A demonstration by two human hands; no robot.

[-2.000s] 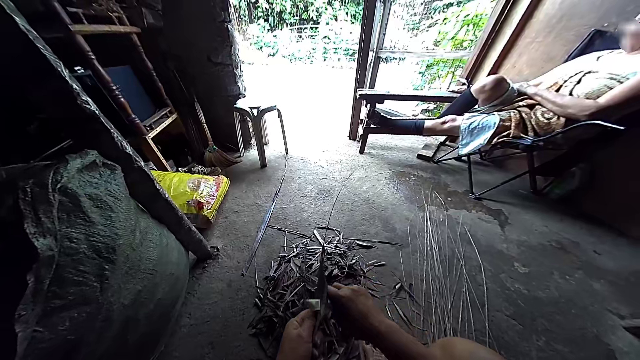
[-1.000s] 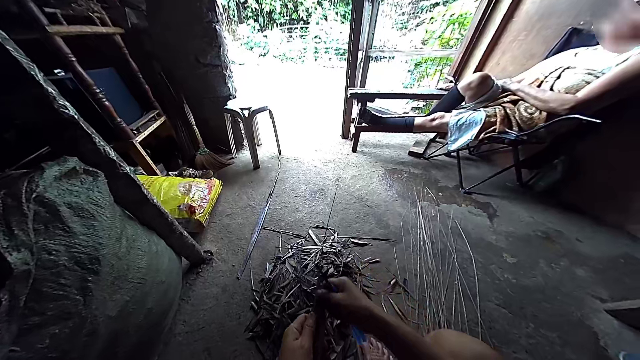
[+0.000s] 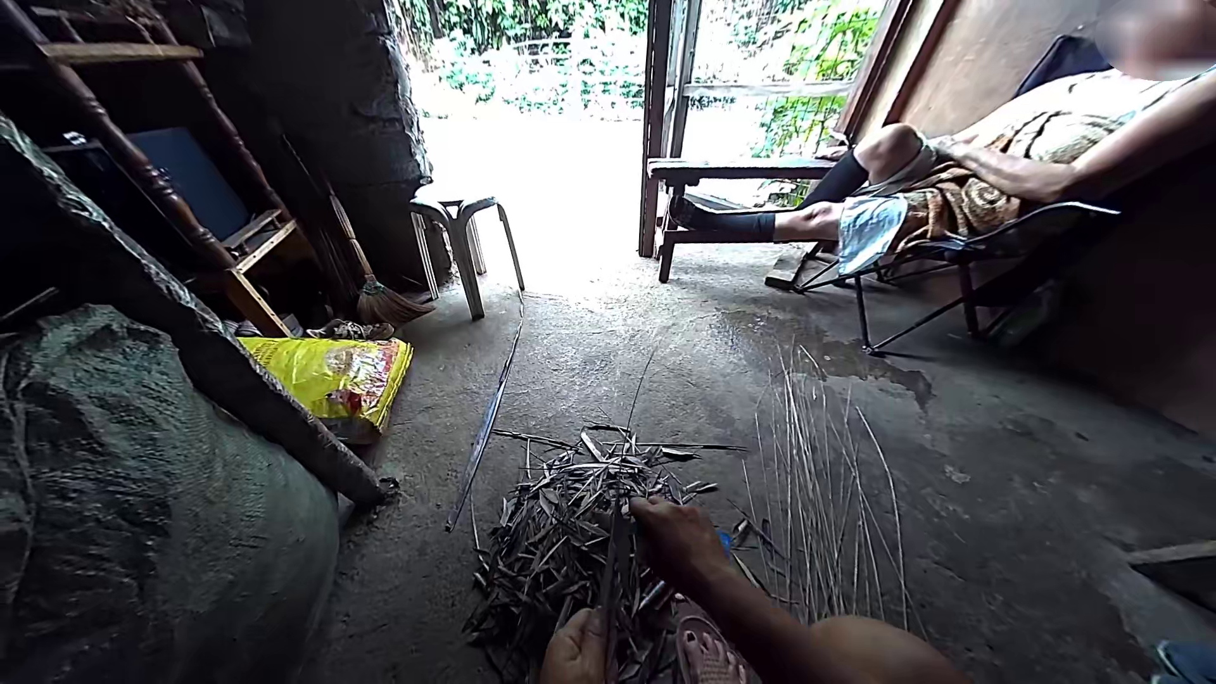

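My left hand (image 3: 575, 648), at the bottom of the view, grips the near end of a dark dry leaf strip (image 3: 616, 570). Farther up the same strip, my right hand (image 3: 673, 534) is closed, its fingertips near the strip's upper part. Beneath both hands lies a heap of dry leaf pieces (image 3: 532, 532) on the concrete floor. A thin rib or stalk (image 3: 641, 388) points away beyond the heap. Something blue (image 3: 725, 541) shows beside my right wrist, mostly hidden. To the right, thin pale sticks (image 3: 822, 494) lie spread lengthwise on the floor.
A long leaf (image 3: 484, 427) lies left of the heap. Farther left are a yellow sack (image 3: 328, 375), a large full sack (image 3: 180, 532), a slanted post (image 3: 256, 380), a broom (image 3: 380, 299) and a stool (image 3: 461, 214). A person reclines in a folding chair (image 3: 959, 247), feet on a wooden bench (image 3: 741, 171).
My right hand has moved from close by my left hand to farther up the strip. The blade-like tool with a pale handle seen earlier between the hands no longer shows there.
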